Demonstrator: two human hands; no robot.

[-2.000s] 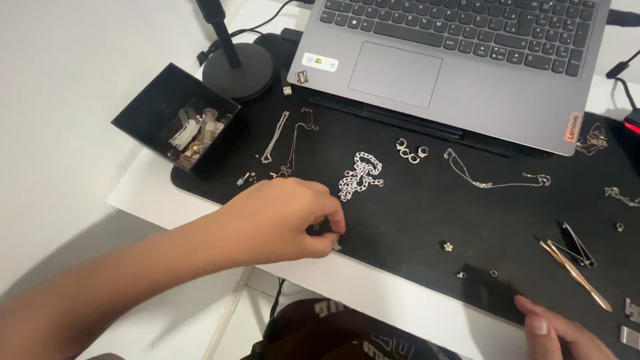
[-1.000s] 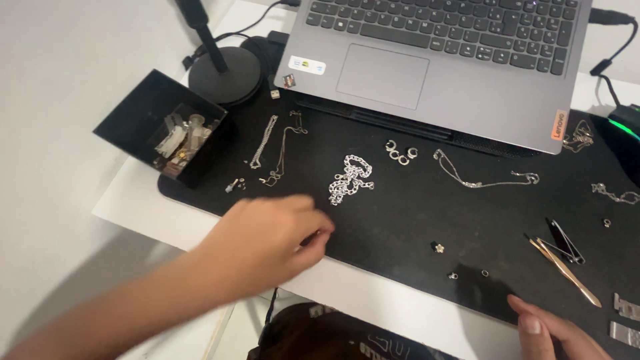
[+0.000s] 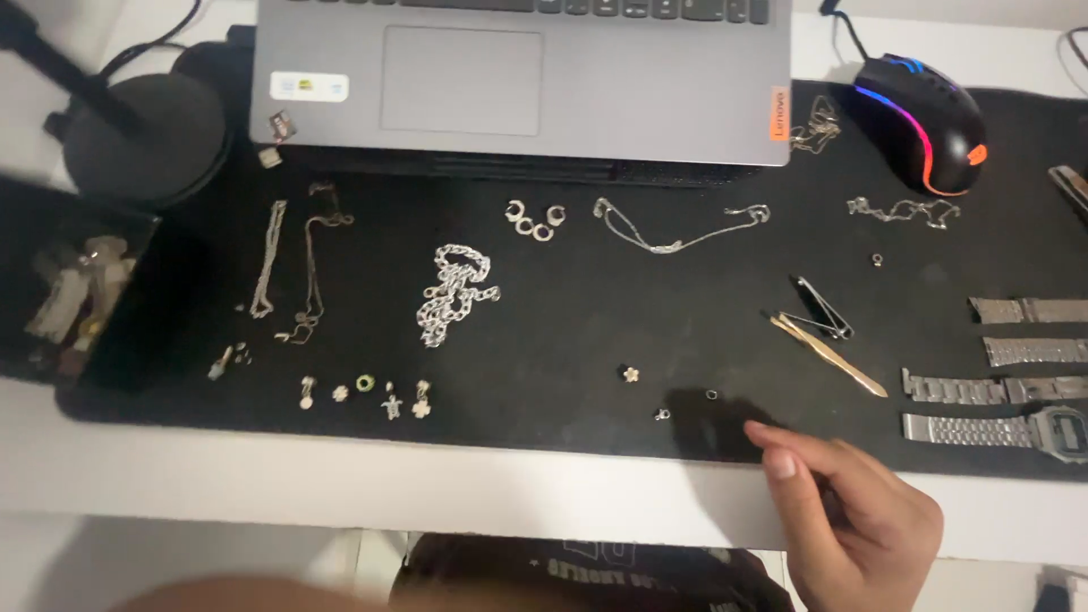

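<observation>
My right hand (image 3: pixel 841 501) is over the mat's front edge, palm inward, thumb and index finger slightly apart, nothing seen between them. Near its fingertips lie a small ring (image 3: pixel 711 394), a tiny silver piece (image 3: pixel 662 415) and a flower charm (image 3: pixel 630 374). Of my left side only a blurred arm (image 3: pixel 255 595) shows at the bottom edge; the hand is hidden. A row of small charms, with a turtle charm (image 3: pixel 392 407) and a clover charm (image 3: pixel 422 401), lies at the left front. Behind it is a chunky silver chain (image 3: pixel 455 293).
A laptop (image 3: pixel 463 85) stands at the back, a lamp base (image 3: pixel 144 136) and black box (image 3: pixel 127 289) at left. Thin chains (image 3: pixel 671 246), hoop earrings (image 3: pixel 535 223), golden tweezers (image 3: pixel 829 353), a nail clipper (image 3: pixel 824 310), a mouse (image 3: pixel 922 123) and a digital watch (image 3: pixel 1058 433) also lie about.
My left hand has drawn back from the mat toward the bottom edge, and the row of charms now shows. My right hand stays near the front edge. The view has shifted right and closer.
</observation>
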